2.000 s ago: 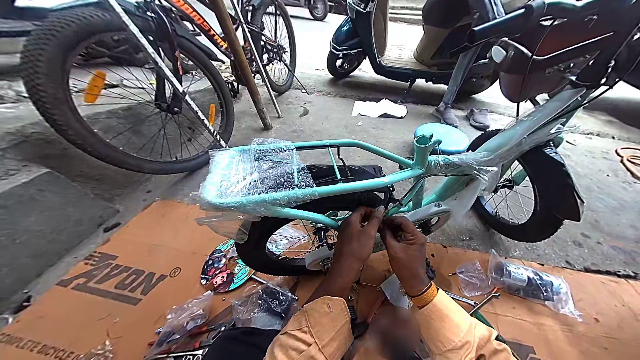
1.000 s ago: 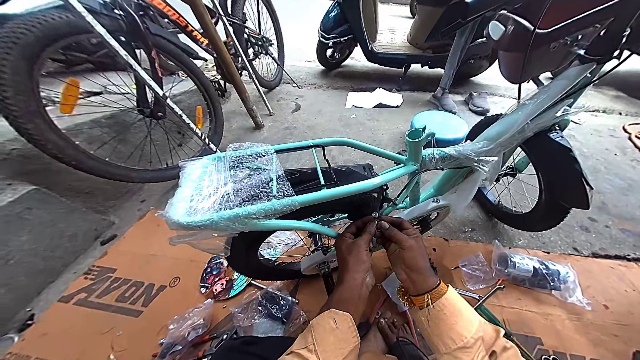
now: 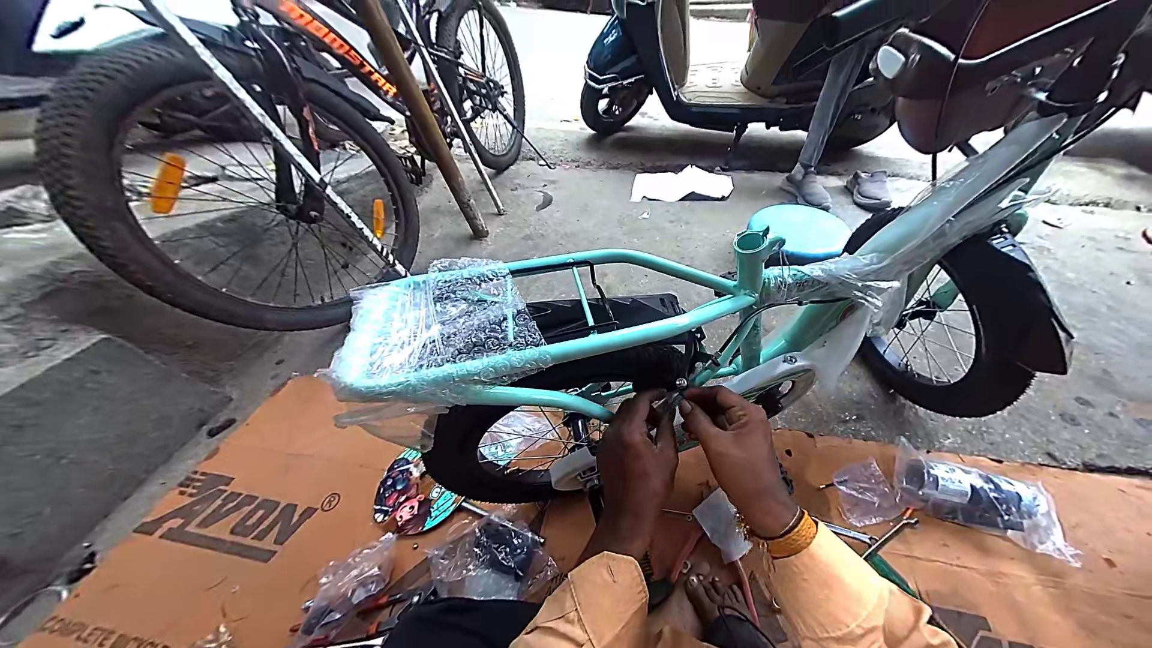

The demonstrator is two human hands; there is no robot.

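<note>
A mint-green bicycle frame [image 3: 666,326] with a rear carrier partly covered in bubble wrap [image 3: 441,319] stands in front of me. My left hand [image 3: 637,454] and my right hand [image 3: 733,445] meet just above the rear wheel [image 3: 454,450], near the seat tube. Between the fingertips of both hands is a small metal part [image 3: 681,385], too small to name exactly. The white chain guard [image 3: 792,378] is right of my right hand. The front wheel [image 3: 954,324] is at the right, beside a round light-blue seat or lid [image 3: 799,232].
Flattened cardboard [image 3: 297,450] lies under the bicycle, with plastic-wrapped parts [image 3: 495,553], a bagged black part [image 3: 976,493], a wrench [image 3: 891,535] and a printed disc [image 3: 416,493] on it. Another bicycle's wheel [image 3: 396,207] stands behind left; a scooter [image 3: 720,99] and a person's shoes [image 3: 808,191] are behind.
Both hands stay at the same spot by the frame above the rear wheel, with their fingers shifting slightly. The view has moved a little.
</note>
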